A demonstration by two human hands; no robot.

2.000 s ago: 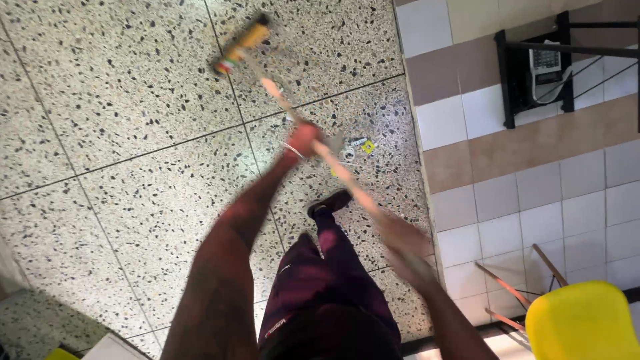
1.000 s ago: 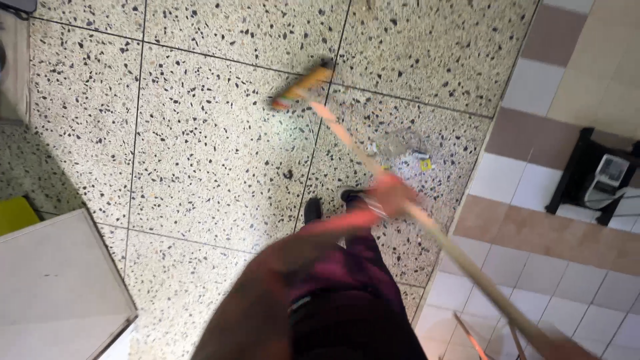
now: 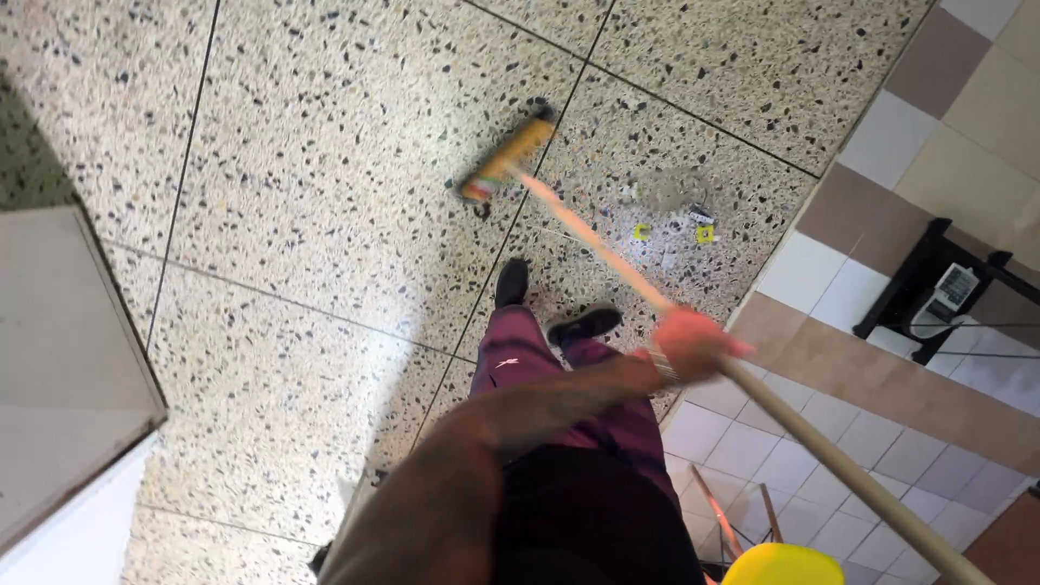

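Note:
My left hand (image 3: 691, 345), with bands at its wrist, is wrapped around the middle of a long wooden broom handle (image 3: 829, 455). The handle slants from the lower right corner up to a yellow-orange push broom head (image 3: 512, 158), which is at the speckled floor beyond my feet and is slightly blurred. Right of the broom head lies a small heap of litter (image 3: 666, 191) with grey dust, two yellow pieces (image 3: 705, 234) and whitish scraps. My right hand is outside the view; the handle's upper end runs out of the frame.
My dark shoes (image 3: 583, 322) stand just below the litter. A tiled wall (image 3: 845, 357) borders the floor on the right, with a black rack (image 3: 902, 280) holding a grey device. A yellow chair (image 3: 784, 565) is at the bottom right, a pale tabletop (image 3: 73, 366) at the left.
Two seconds ago both hands showed on the handle; now only my left hand does. The litter lies right of the broom head in all frames. The view has turned and shifted.

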